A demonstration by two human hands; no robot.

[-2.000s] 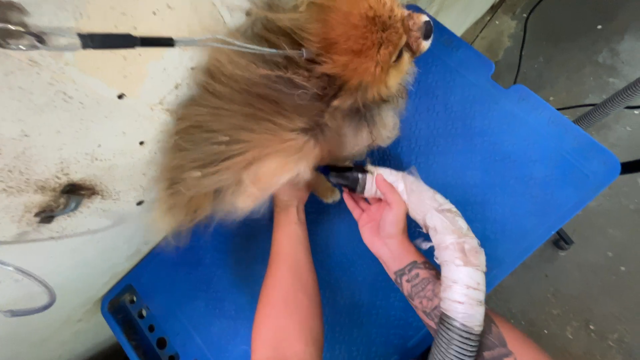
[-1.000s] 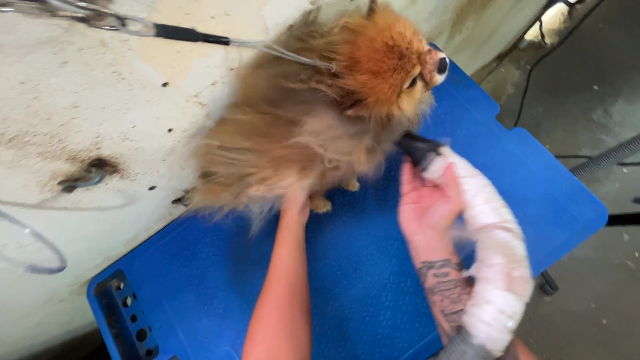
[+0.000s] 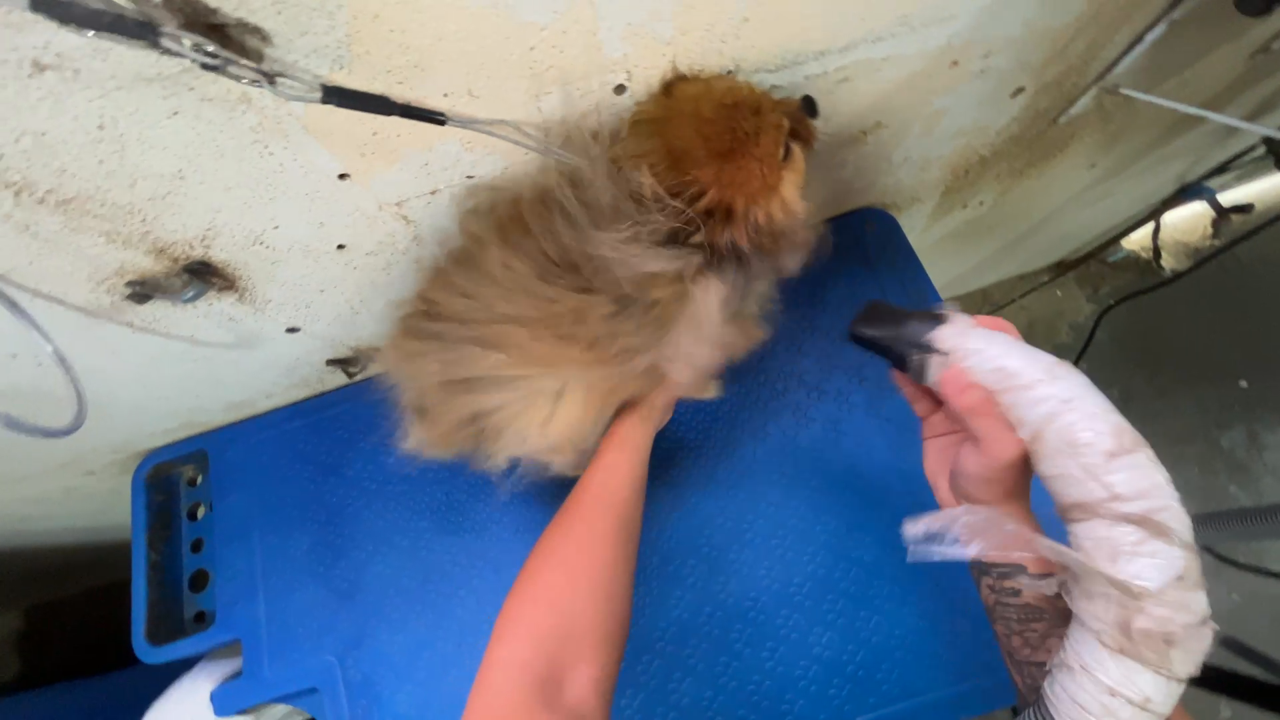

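Note:
A fluffy tan dog with an orange head [image 3: 560, 310] stands on a blue textured grooming table [image 3: 780, 560], close to the wall, its head toward the upper right. My left hand [image 3: 655, 405] reaches into the fur low on its near side; the fingers are mostly hidden by the fur. My right hand [image 3: 970, 430] grips the end of a dryer hose wrapped in whitish tape [image 3: 1110, 480], just behind its black nozzle [image 3: 895, 332]. The nozzle points left toward the dog, apart from it. A loose strip of the wrapping hangs by my wrist. A cable loop [image 3: 520, 135] runs to the dog's neck.
The stained wall [image 3: 250, 230] runs along the table's far side, with a metal hook [image 3: 180, 282] on it. A tray with holes [image 3: 180, 545] is set into the table's left end. A black cord [image 3: 1120, 295] and a grey ribbed hose [image 3: 1240, 518] lie at the right.
The nozzle in my right hand was against the dog's underside two seconds ago and is now away from it, to the right. The dog's head has turned more toward the wall. The view has shifted.

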